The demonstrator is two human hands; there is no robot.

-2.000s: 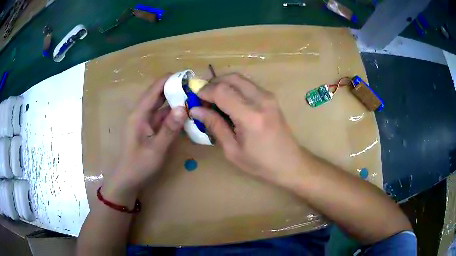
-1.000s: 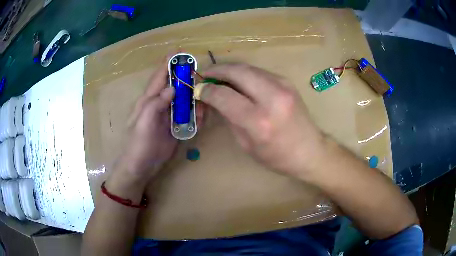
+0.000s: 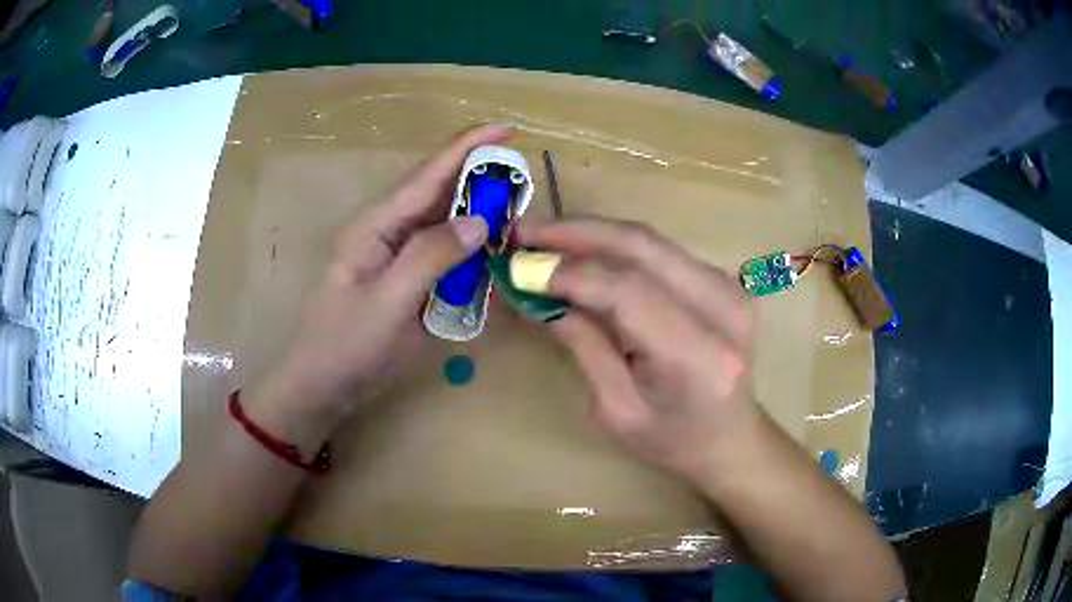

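Note:
A white housing shell (image 3: 450,326) is tilted above the brown mat, with its hollow side up. A blue battery cell (image 3: 491,202) lies inside it. My left hand (image 3: 400,253) holds the shell from the left, its thumb pressing on the cell. My right hand (image 3: 652,323) holds a green circuit board (image 3: 531,296) between its fingers, just right of the shell. A pale yellow finger cot (image 3: 535,272) covers one right fingertip and hides part of the board. Thin wires (image 3: 500,249) run between the cell and the board.
A battery-and-board set (image 3: 868,294) lies at the mat's right. A dark thin rod (image 3: 551,182) lies behind my hands. Teal dots (image 3: 459,369) are on the mat. White shells (image 3: 17,265) stand at the left edge. The green belt (image 3: 470,35) with parts runs along the back.
The shell has turned from upright to slanted. The board, seen only at its edge beside my right fingers a second ago, is now lower and tilted beside the shell. The view has shifted.

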